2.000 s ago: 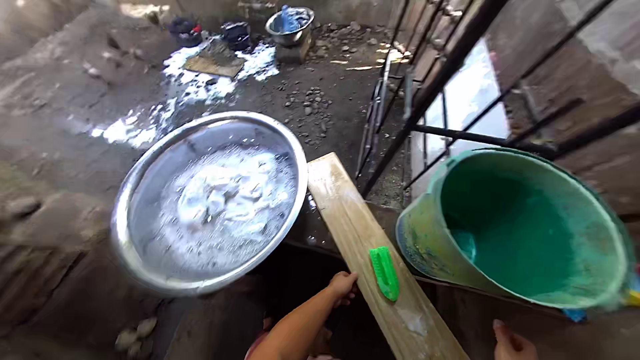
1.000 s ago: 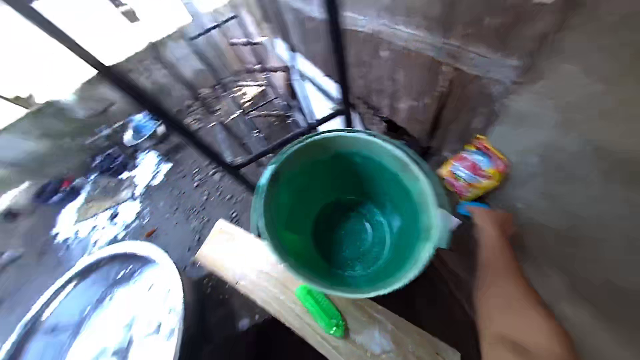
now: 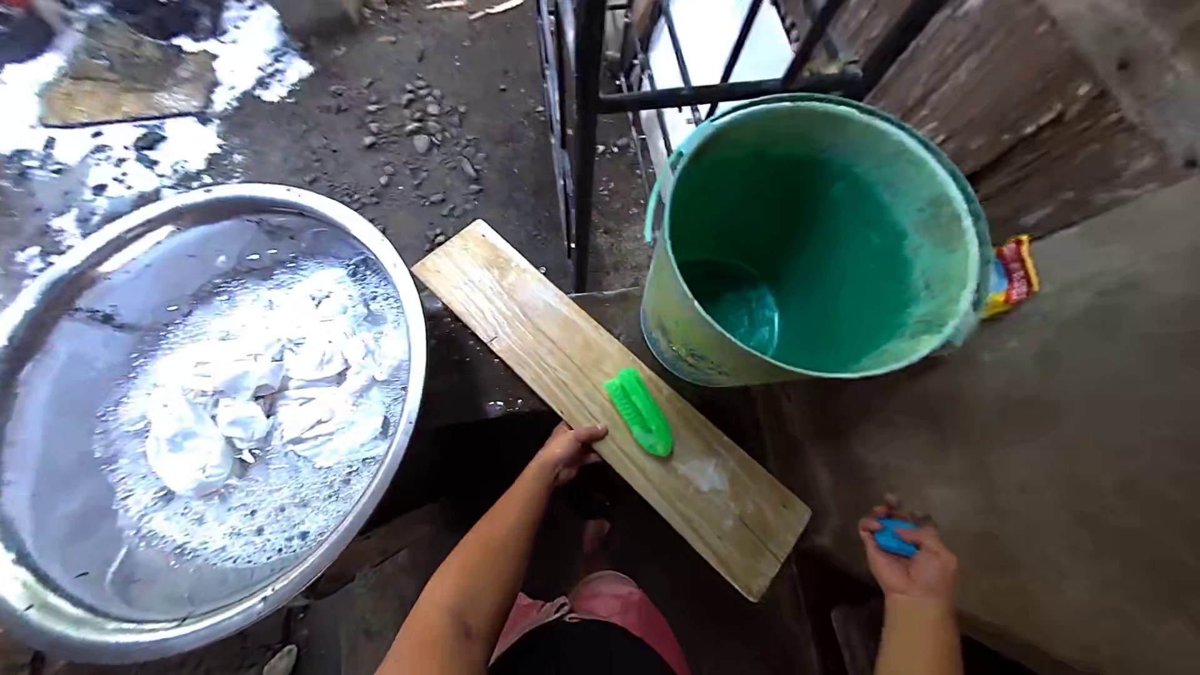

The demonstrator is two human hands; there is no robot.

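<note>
My left hand [image 3: 570, 452] grips the near long edge of a wooden board [image 3: 534, 323], thumb on top. On the board lies a green scrub brush [image 3: 640, 412]. At the lower right, my right hand [image 3: 909, 553] holds a small blue piece, perhaps bar soap [image 3: 895, 537], palm up. A large metal basin [image 3: 411, 375] at the left contains white cloth [image 3: 239, 403] in sudsy water. Beyond the board's right side stands a green plastic bucket [image 3: 689, 328] with a little water visible at its bottom.
A black metal railing [image 3: 586, 141] rises behind the board. The red and yellow packet [image 3: 1014, 274] rests beside the bucket against the wall side. Gravel [image 3: 422, 142] and a flat slab [image 3: 131, 89] amid white suds lie on the ground beyond the basin.
My right hand has moved away from beside the packet, now with the blue piece in it. The view has swung right and back. The green brush still lies on the board.
</note>
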